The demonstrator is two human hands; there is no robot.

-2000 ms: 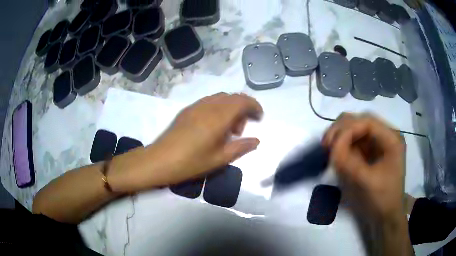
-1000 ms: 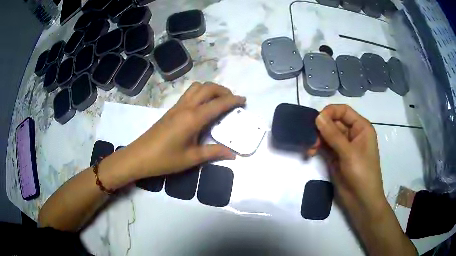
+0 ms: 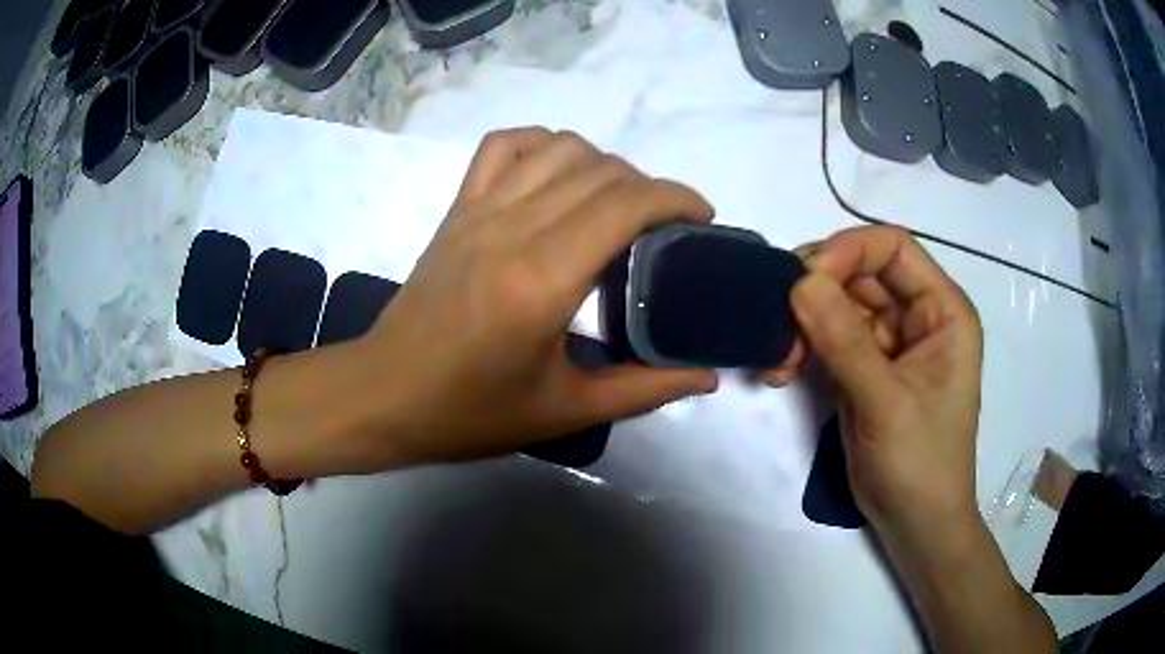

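Observation:
My left hand [image 3: 549, 281] grips a grey housing [image 3: 643, 300] by its edges, thumb below and fingers above, raised over the white sheet [image 3: 345, 166]. My right hand [image 3: 882, 319] pinches the right edge of a black pad [image 3: 728, 300] between thumb and fingers. The pad lies over most of the housing's face; a grey strip with a stud shows at its left. Whether the pad touches the face all over, I cannot tell. Loose black pads [image 3: 281, 300] lie in a row on the sheet, some partly hidden by my left hand. Another pad [image 3: 833, 479] is partly behind my right hand.
Padded housings [image 3: 170, 83] stand at the upper left. Bare housings [image 3: 890, 98] stand in a row at the upper right, with a small dark cap [image 3: 905, 35]. A phone [image 3: 15, 300] lies at the left edge. Clear film [image 3: 1124, 319] is at the right, a dark cloth [image 3: 1096, 534] at lower right.
The pad in my right hand has moved left from beside the housing to over its face. The housing is lifted and tilted in my left hand. The view has shifted.

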